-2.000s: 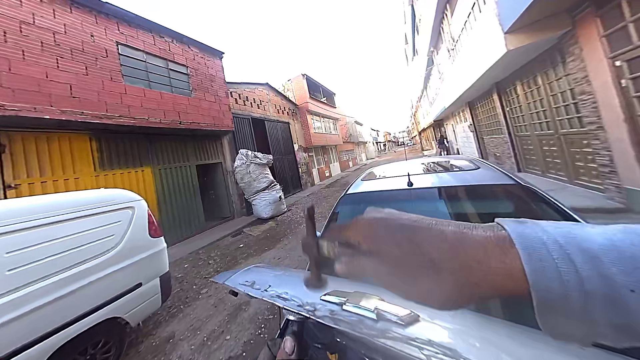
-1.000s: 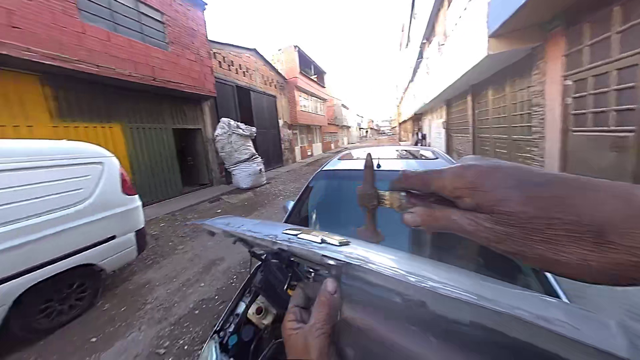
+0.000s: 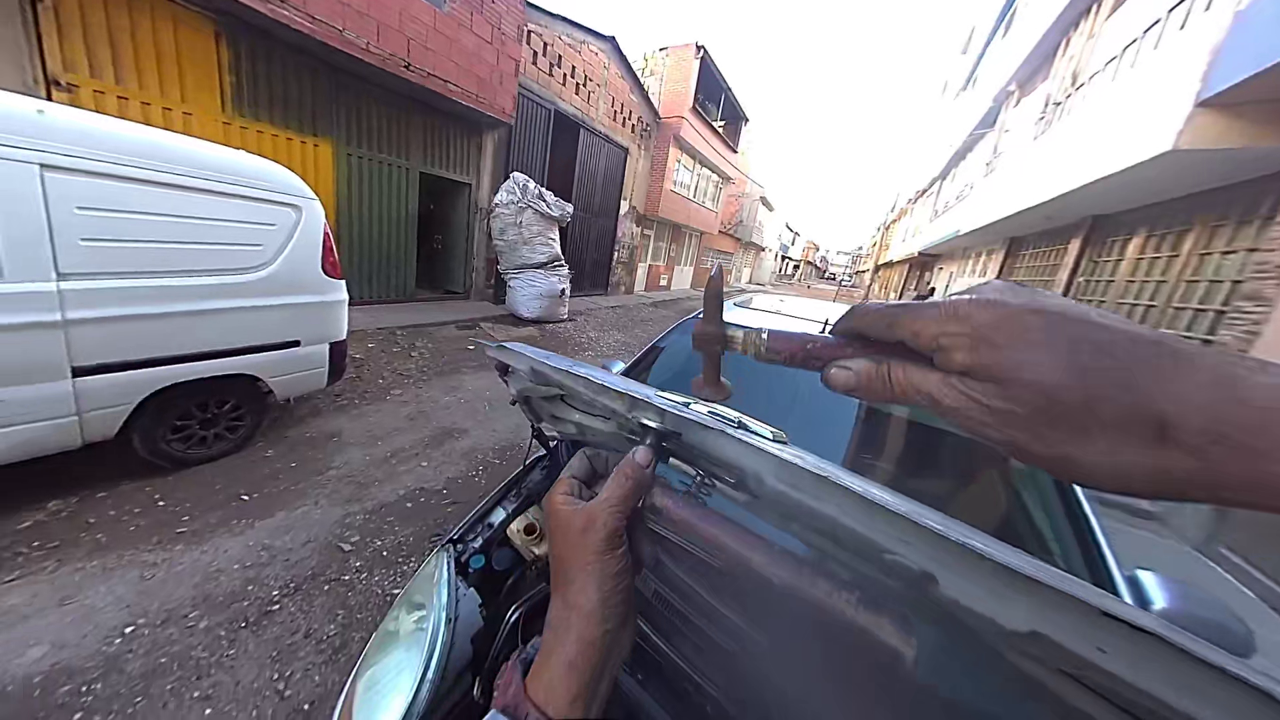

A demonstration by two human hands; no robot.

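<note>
My right hand (image 3: 1010,370) grips the handle of a rusty-headed hammer (image 3: 712,340), its head upright just above the front edge of a raised car hood (image 3: 900,500). A chrome emblem (image 3: 722,415) lies along that edge, close to the hammer's lower face. Below the edge, my left hand (image 3: 600,540) is raised at the hood's underside, thumb and fingers pinched together at a small dark metal piece (image 3: 652,434). What that piece is, and whether the hand holds it or only touches it, I cannot tell.
Under the hood show the engine bay (image 3: 510,570) and a headlight (image 3: 405,640). Behind the hood is the car's windshield (image 3: 770,390). A white van (image 3: 180,270) stands at left on the unpaved street. Large stuffed sacks (image 3: 532,245) stand near a dark metal gate (image 3: 595,210).
My left hand has come up to the hood's underside from lower down. My right hand keeps hold of the hammer, seen over the emblem and then above the hood edge.
</note>
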